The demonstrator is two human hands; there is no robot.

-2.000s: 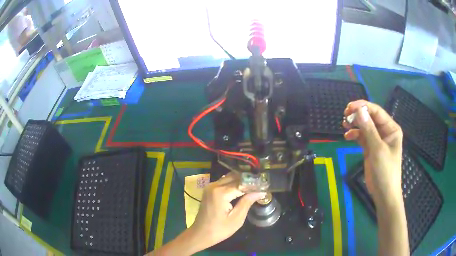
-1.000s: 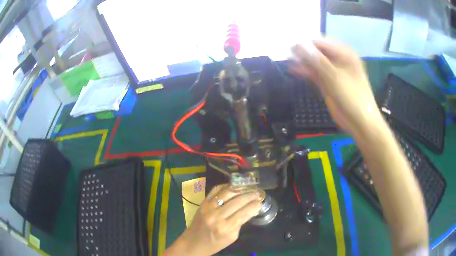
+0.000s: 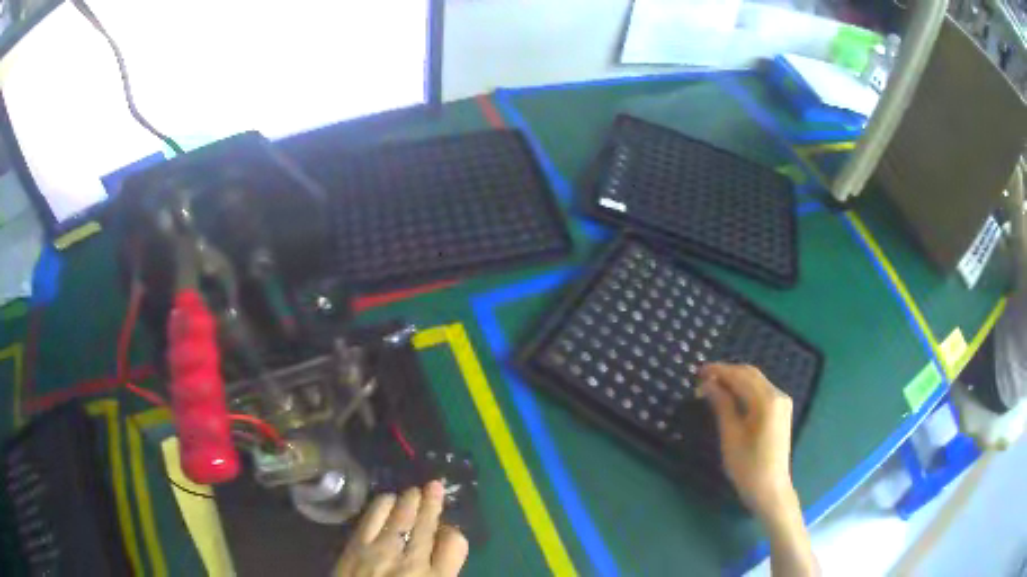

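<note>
My right hand [image 3: 752, 434] is over the black grid tray [image 3: 631, 338] set at an angle in blue tape. Its fingertips are at the rows of shiny parts; whether they pinch a part I cannot tell. My left hand [image 3: 408, 539] rests with fingers together on the dark base plate at the fixture's front right, with a ring on one finger. The red ribbed clamp handle [image 3: 201, 389] is tilted forward and down. The round silvery nest [image 3: 329, 487] is below the fixture head [image 3: 282, 460], left of my left hand.
Spare black trays lie behind, one right of the fixture [image 3: 439, 209] and one further right [image 3: 698, 197]. Another tray [image 3: 51, 496] is at the left edge. A glaring monitor [image 3: 282, 56] stands behind. A brown board [image 3: 952, 147] and pale post [image 3: 895, 101] are at right.
The view has turned right. The clamp handle has swung forward and down. My right hand has moved from near the monitor to the angled tray; my left hand has left the nest for the base plate.
</note>
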